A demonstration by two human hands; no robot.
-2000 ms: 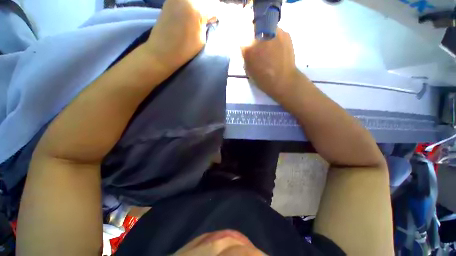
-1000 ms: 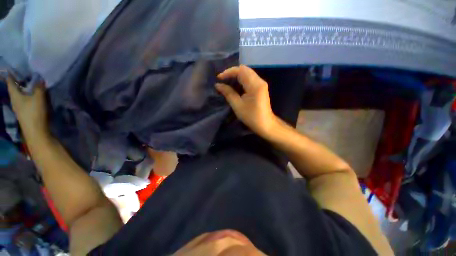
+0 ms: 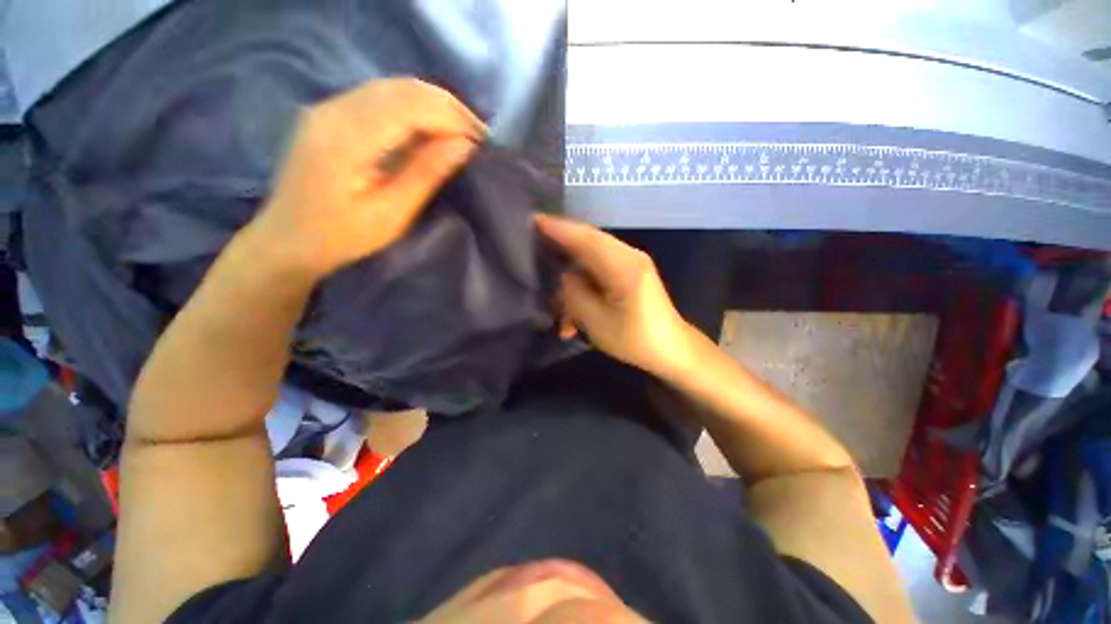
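Observation:
Dark grey fabric (image 3: 183,134) lies heaped over the left of the table and hangs over its front edge toward my lap. My left hand (image 3: 353,171) pinches the dark cloth between thumb and fingers near the table edge. My right hand (image 3: 615,287) is lower and to the right, with its fingertips at the right edge of the same cloth; some fingers are hidden by shade and folds. A light grey fabric panel (image 3: 506,61) shows above my left hand, joined or next to the dark cloth.
The white table (image 3: 731,92) has a grey front edge with a printed ruler (image 3: 792,166). Below right are a red plastic basket (image 3: 962,451) and a flat beige board (image 3: 828,378). More cloth lies at the far right (image 3: 1060,354). Mixed items and a white object (image 3: 311,488) are at lower left.
My hands have left the machine area. My left hand has moved from the light grey cloth at far left to the dark cloth near my right hand. The dark cloth now covers much of the light grey.

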